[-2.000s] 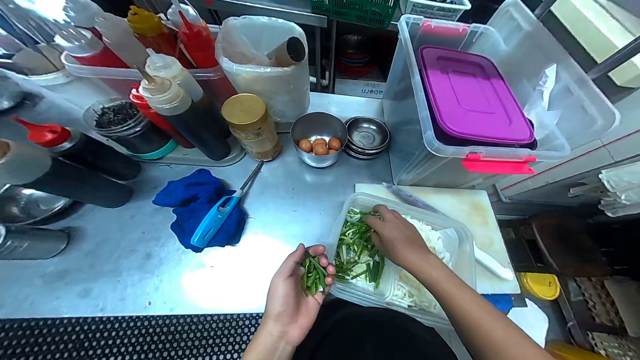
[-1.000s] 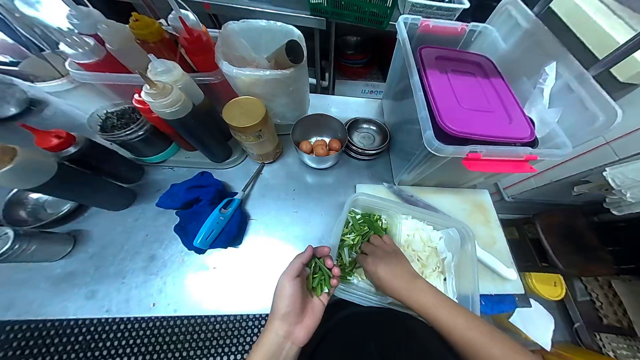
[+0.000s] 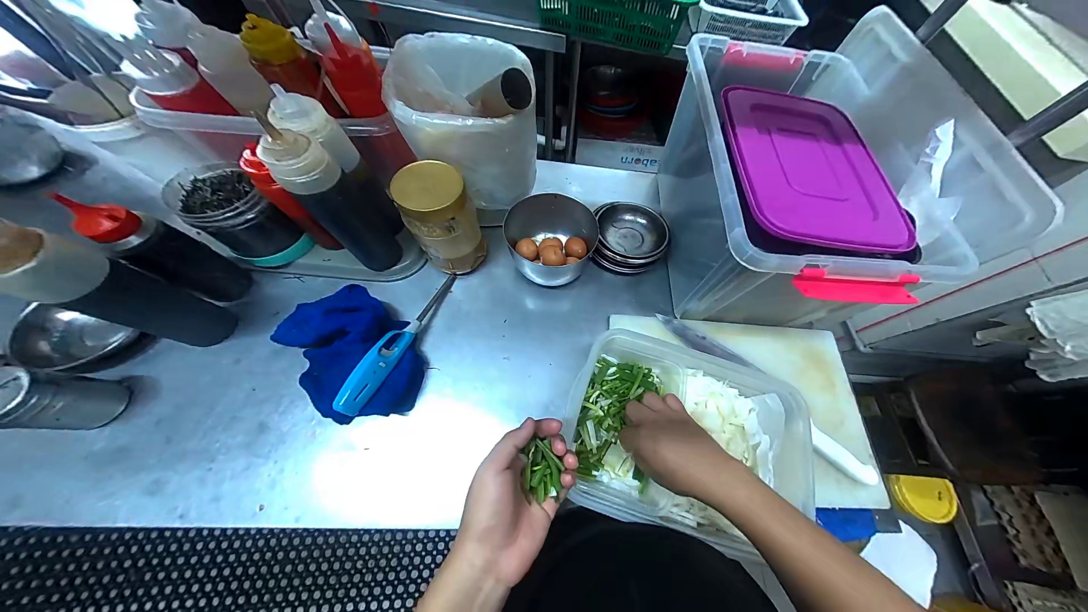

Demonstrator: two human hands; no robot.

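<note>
My left hand (image 3: 518, 493) is palm up beside the container's left side, its curled fingers around a bunch of cut green stalks (image 3: 542, 469). Inside the clear plastic container (image 3: 795, 425), my right hand (image 3: 671, 442) has its fingertips down in the chopped greens (image 3: 616, 395); whether they pinch any is hidden. Chopped white vegetable (image 3: 722, 416) fills the middle and right part of the container. Under its far right side lies a white cutting board (image 3: 816, 357), bearing a knife whose blade (image 3: 701, 340) and white handle (image 3: 841, 455) show at either side of the container.
A blue lighter (image 3: 374, 374) rests on a blue cloth (image 3: 327, 323) to the left. Beyond stand a steel bowl of brown eggs (image 3: 551, 223), stacked metal bowls (image 3: 633, 231), a gold-lidded jar (image 3: 438, 217) and squeeze bottles (image 3: 331, 195). A large plastic bin (image 3: 722, 280) holds a purple-lidded box (image 3: 816, 170).
My right hand has moved from the far left part of the container toward its near side, staying at the greens. My left hand keeps its bunch of green stalks.
</note>
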